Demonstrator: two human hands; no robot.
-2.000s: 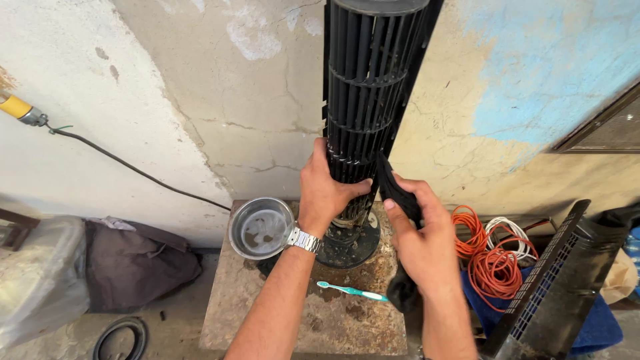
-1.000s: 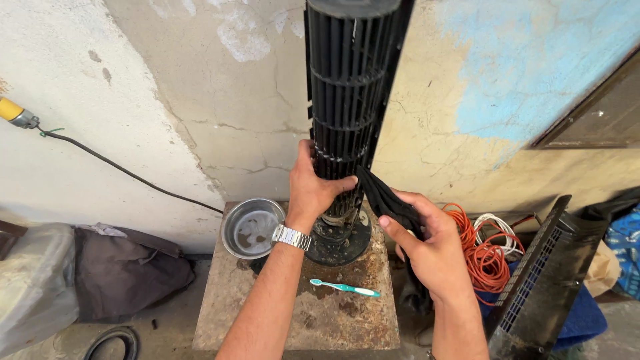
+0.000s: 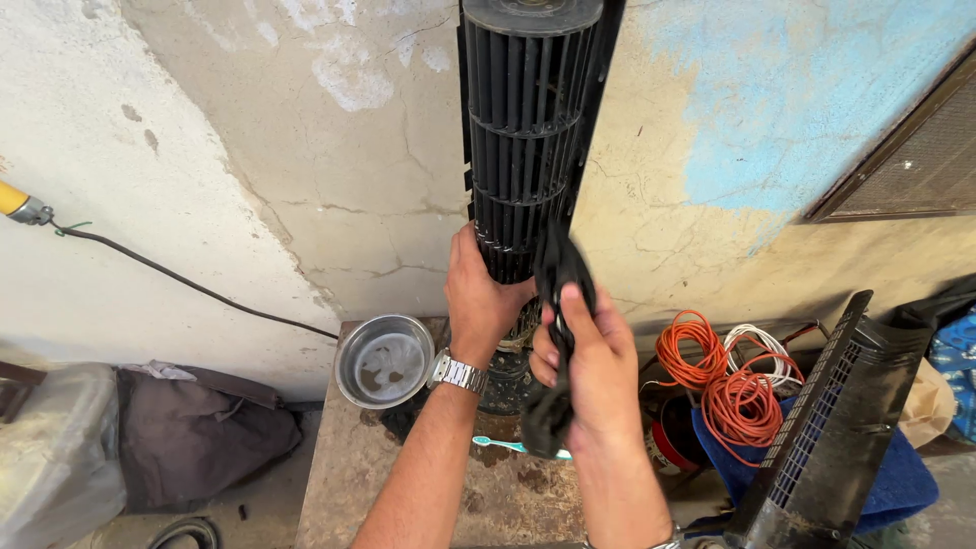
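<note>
A black cylindrical blower wheel of a tower fan stands upright on its round base, with a dark housing panel behind it. My left hand, with a metal-band watch on the wrist, grips the lower part of the wheel. In my right hand is a bunched black cloth, its upper end against the wheel's right side and its lower end hanging. Below the base a teal and white toothbrush lies on the worn table, partly hidden by the cloth. A metal bowl with some liquid sits left of my left hand.
A cracked, peeling wall rises behind the table. Orange coiled cords, a blue cloth and a black slotted fan housing lie at the right. At the left are a dark fabric bundle and a black cable along the wall.
The cloth, stretched from the wheel toward my right hand one second ago, is now bunched upright with its lower end over the toothbrush. My left hand stays on the wheel.
</note>
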